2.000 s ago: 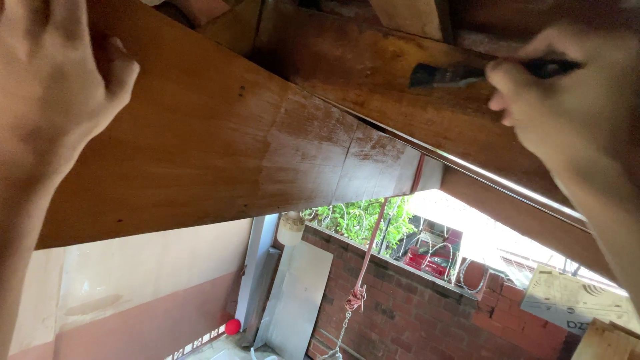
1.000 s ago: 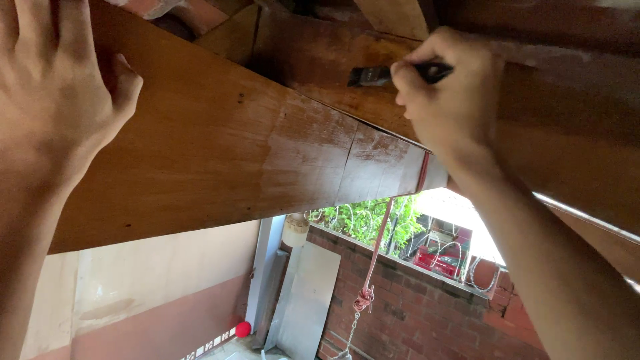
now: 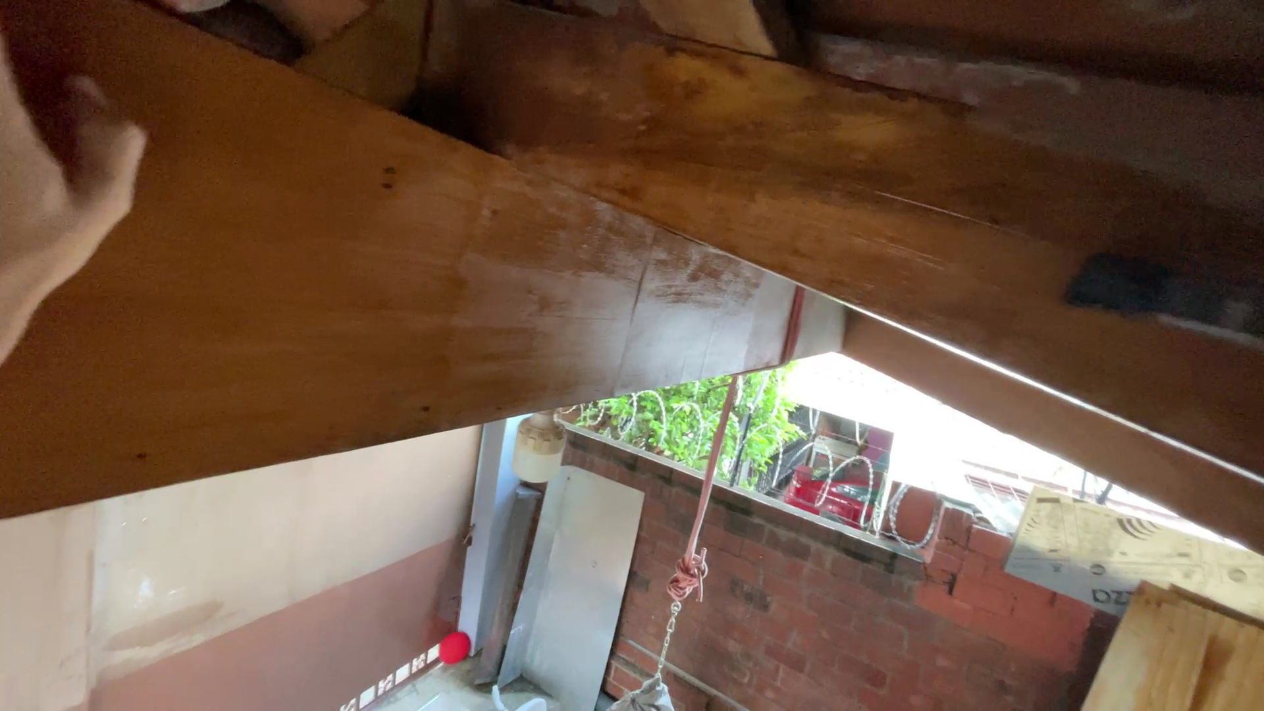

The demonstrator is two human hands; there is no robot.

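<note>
My left hand (image 3: 61,207), blurred and cut by the left edge, lies against the near wooden beam (image 3: 296,286), which has a brown glossy finish and paler, patchy streaks toward its far end. Dark bristles of a paintbrush (image 3: 1121,284) show at the right, against the second wooden beam (image 3: 790,168), which runs from upper middle down to the right. The brush's handle and my right hand are outside the frame. Wet-looking orange-brown patches mark the upper part of that second beam.
A red rope (image 3: 713,474) hangs from the near beam, knotted to a chain (image 3: 670,632). Below are a brick wall (image 3: 780,602) with coiled razor wire (image 3: 839,479), a leaning metal sheet (image 3: 578,592), a red ball (image 3: 454,648) and wooden boards (image 3: 1175,662) at lower right.
The brush has moved right along the second beam since one second ago, and my right hand has gone out of view. My left hand shows less, nearer the left edge.
</note>
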